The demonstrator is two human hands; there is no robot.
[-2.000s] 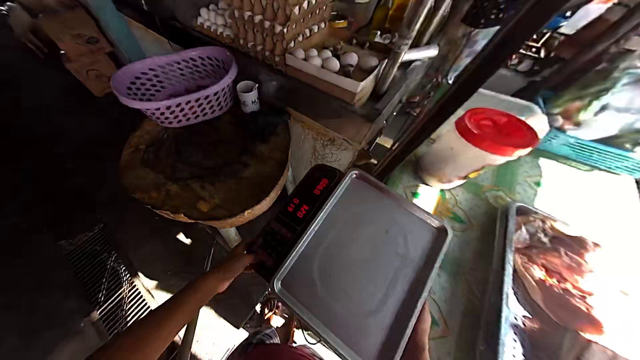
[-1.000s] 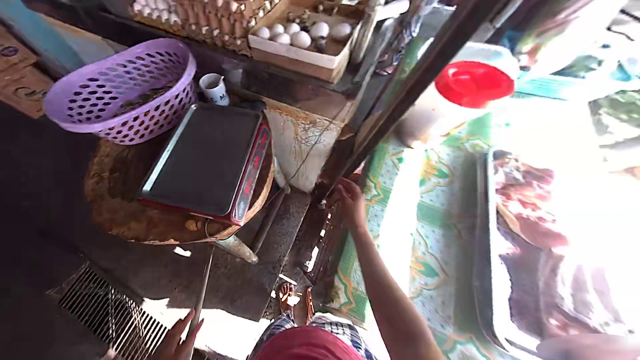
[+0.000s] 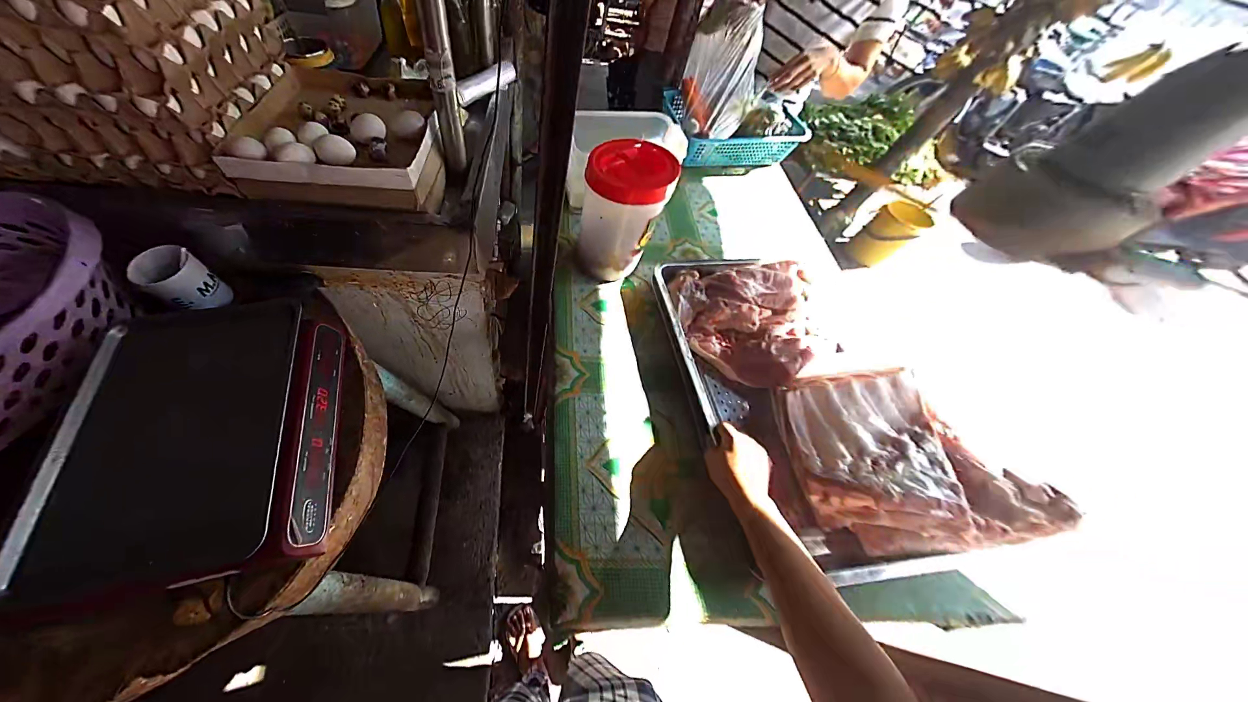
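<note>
My right hand (image 3: 741,466) has its fingers curled on the left rim of a metal tray (image 3: 690,363). In the tray lie raw meat pieces (image 3: 749,317) and a slab of raw ribs (image 3: 868,444). The tray rests on a table with a green patterned cloth (image 3: 604,487). Away to the left, a digital scale (image 3: 185,439) with a dark platform and lit red digits sits on a round wooden block (image 3: 366,439); neither hand touches it. My left hand is out of view.
Behind the tray stand a red-lidded plastic jar (image 3: 624,214) and a turquoise basket (image 3: 746,151), near another person's hand (image 3: 809,70). A dark post (image 3: 551,205) rises left of the table. Left are a purple basket (image 3: 73,302), a white cup (image 3: 180,278) and an egg box (image 3: 322,180).
The scale has gone from beside the post to the wooden block. My right hand has moved from near the post to the tray rim. My left hand has left view. The view has shifted right.
</note>
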